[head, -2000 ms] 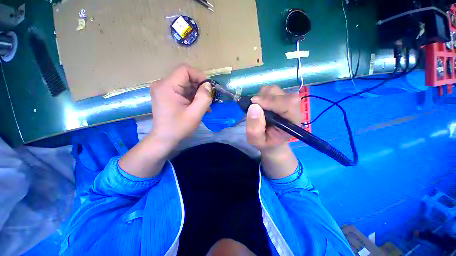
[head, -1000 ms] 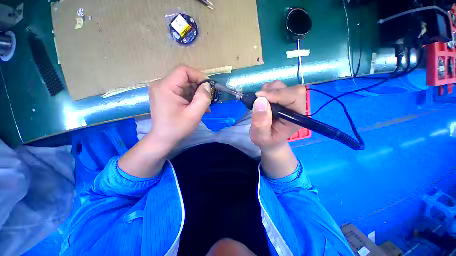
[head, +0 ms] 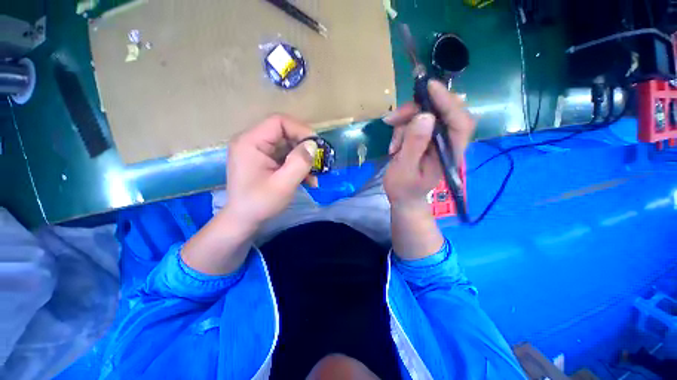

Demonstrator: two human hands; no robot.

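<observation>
My left hand [head: 271, 167] pinches a small round circuit board assembly [head: 324, 156] with a yellow part on it, just in front of the bench edge. My right hand [head: 430, 145] holds the black soldering iron [head: 444, 148] by its handle, its metal shaft pointing up and away from me, apart from the board. The shaft is slightly blurred. A second round board [head: 285, 67] with a white-and-yellow battery [head: 282, 61] lies on the tan cardboard [head: 200, 82].
Tweezers [head: 298, 15] lie at the cardboard's far edge. A round black case [head: 450, 53] sits on the green bench at right. A dark strip [head: 80, 107] and silver wire reel [head: 16, 79] are at left. Black equipment [head: 631, 44] and a red tray [head: 656, 111] are at far right.
My right hand has drawn the iron away from the held board and swung its tip upward. The board in my left hand now shows more of its yellow part. The whole view has shifted slightly.
</observation>
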